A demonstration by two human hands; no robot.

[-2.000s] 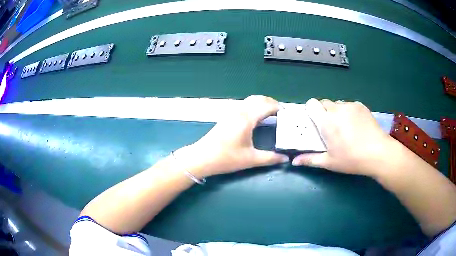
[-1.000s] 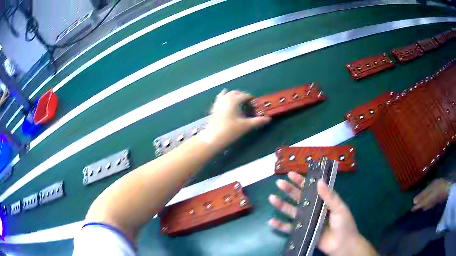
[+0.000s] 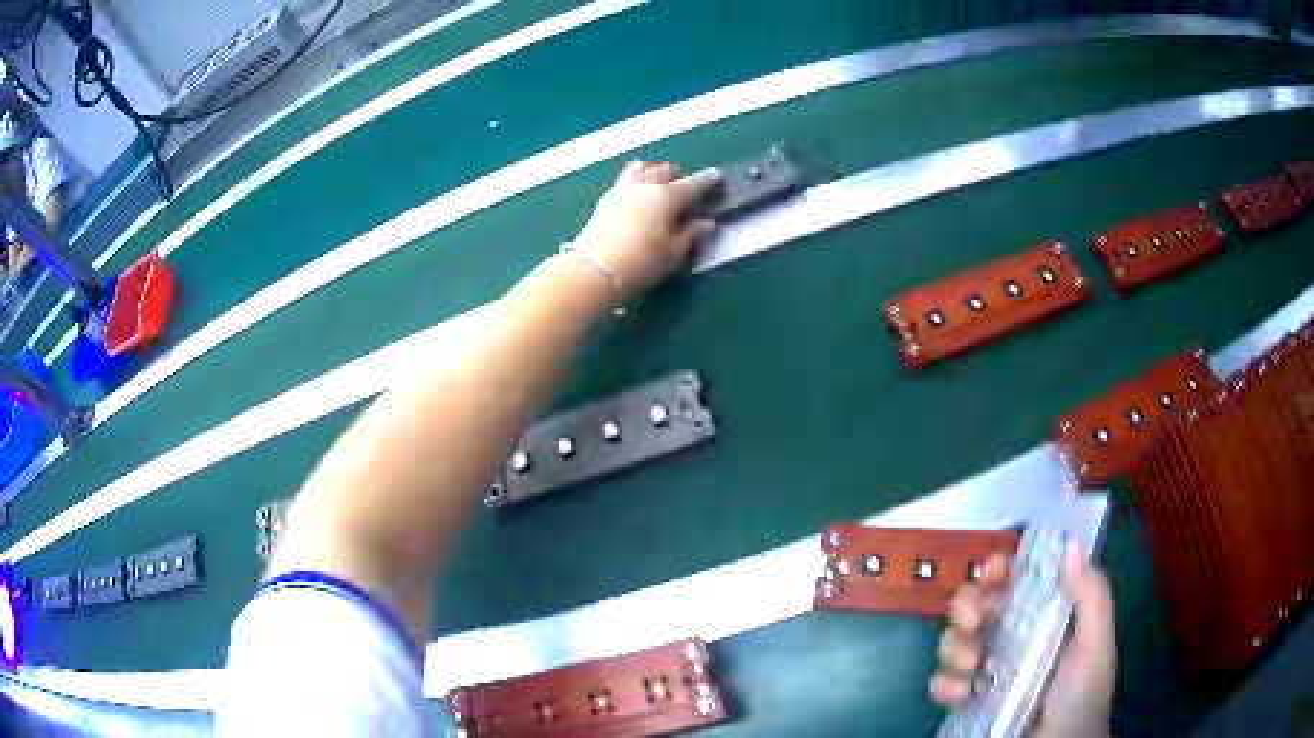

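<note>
My left hand (image 3: 644, 224) reaches far out over the belt and holds the left end of a grey fixture plate (image 3: 757, 185) beside a silver-white strip. Another grey fixture plate (image 3: 613, 436) with four bright studs lies nearer on the green belt, partly behind my left forearm. My right hand (image 3: 1059, 649), at the lower right, is closed around a stack of thin silvery-grey bars (image 3: 1040, 613) held on a slant. The stack covers the right end of a red fixture (image 3: 901, 567). Another red fixture (image 3: 598, 695) lies at the bottom middle.
Red fixtures (image 3: 994, 303) stand in a row towards the right. A dense block of red bars (image 3: 1247, 505) fills the right edge. Small grey plates (image 3: 162, 568) lie at the far left. A red bin (image 3: 140, 303) and a blue bin (image 3: 95, 350) are upper left. Part of a person (image 3: 43, 170) shows behind.
My left hand has moved up and away across the belt and now holds a grey plate. The red fixture it was at is out of its hold. My right hand has shifted right and down with the stack.
</note>
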